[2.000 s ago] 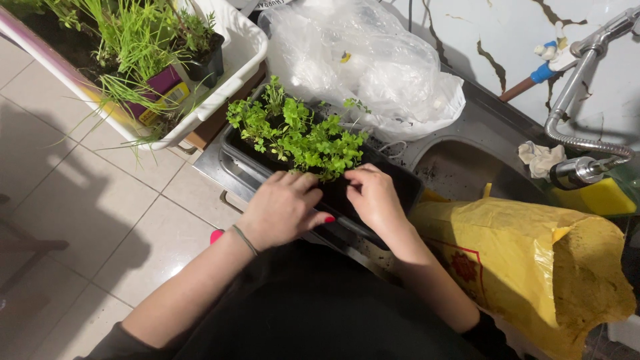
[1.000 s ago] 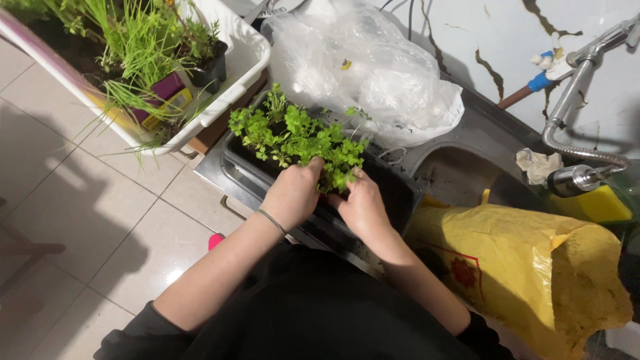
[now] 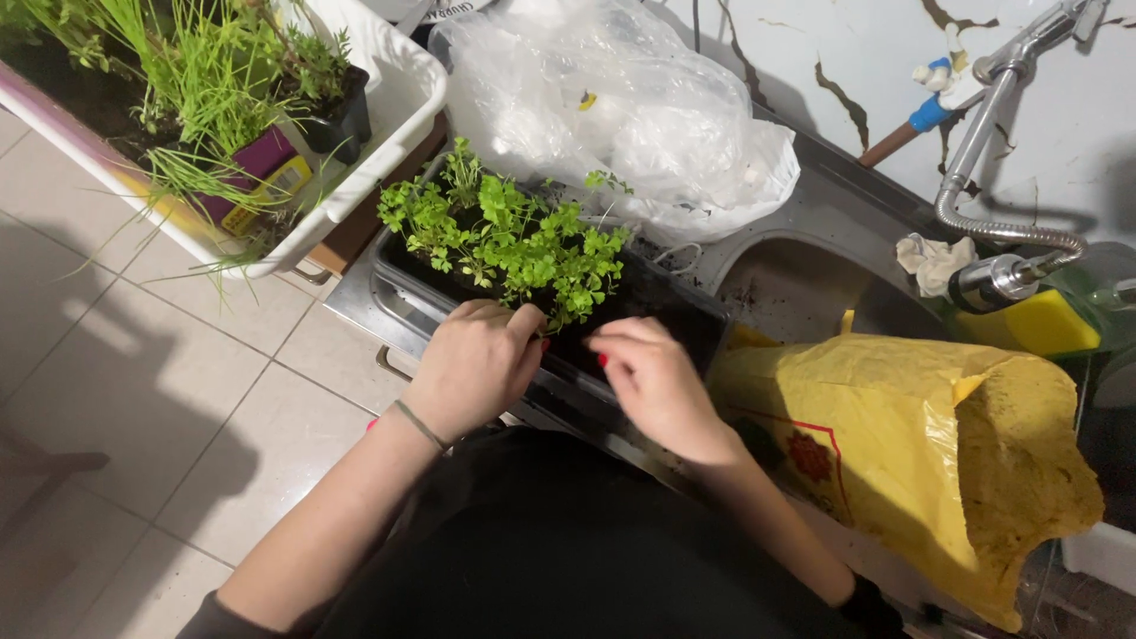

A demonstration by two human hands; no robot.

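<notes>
Leafy green seedlings, parsley-like, grow in dark soil in a black plastic planter on the sink's metal drainboard. The planter's right part shows bare soil. My left hand is at the near rim, its fingertips bent at the base of the plants; whether they pinch a stem is hidden. Over the bare soil, just right of the leaves, is my right hand, blurred, with thumb and fingers slightly apart and nothing visible between them.
A white tub with potted chives stands at upper left. Behind the planter lies a clear plastic bag. To the right are the sink basin, a faucet hose, a yellow sponge and an open yellow bag.
My right hand has moved right, away from the leaves it was at one second ago. My left hand has shifted from among the leaves to their near edge.
</notes>
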